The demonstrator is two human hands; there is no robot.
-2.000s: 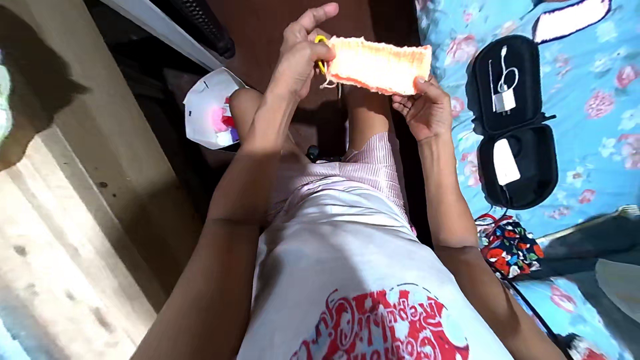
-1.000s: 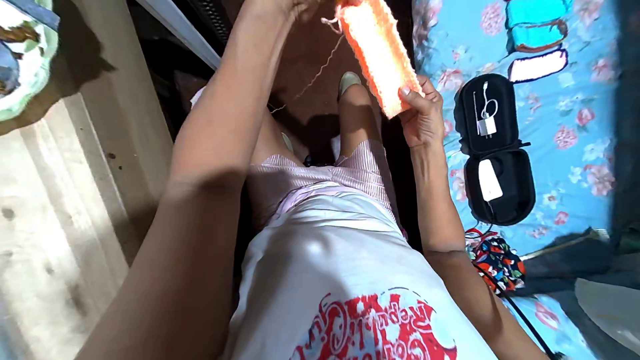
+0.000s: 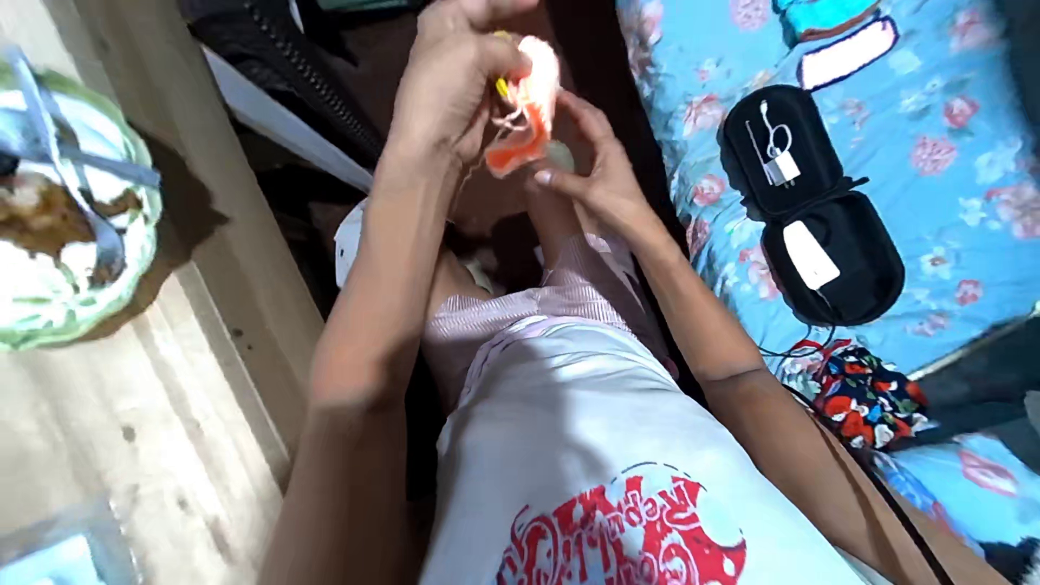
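Near the top centre, my left hand (image 3: 459,77) grips a peach-and-orange knitted or crocheted piece (image 3: 538,89), its thumb pressed on one end. Something yellow (image 3: 502,88), perhaps a hook handle, shows by the thumb. The piece hangs curled, its lower part deeper orange, with loose yarn strands beside it. My right hand (image 3: 597,166) is just right of the piece, thumb and fingers apart; whether a fingertip touches the piece I cannot tell. A thin strand of yarn runs down by my left wrist.
Left, a green-rimmed bowl (image 3: 146,236) with food remains and cutlery stands on a wooden table (image 3: 219,366). Right, a flowered cloth (image 3: 934,106) bears an open black case (image 3: 886,244) with a white charger (image 3: 782,168), a white dark-edged piece (image 3: 849,53) and bunched patterned fabric (image 3: 869,398).
The piece, stretched between both hands earlier, now hangs curled from my left hand. My right hand has let go of its far end. The view has shifted toward the table.
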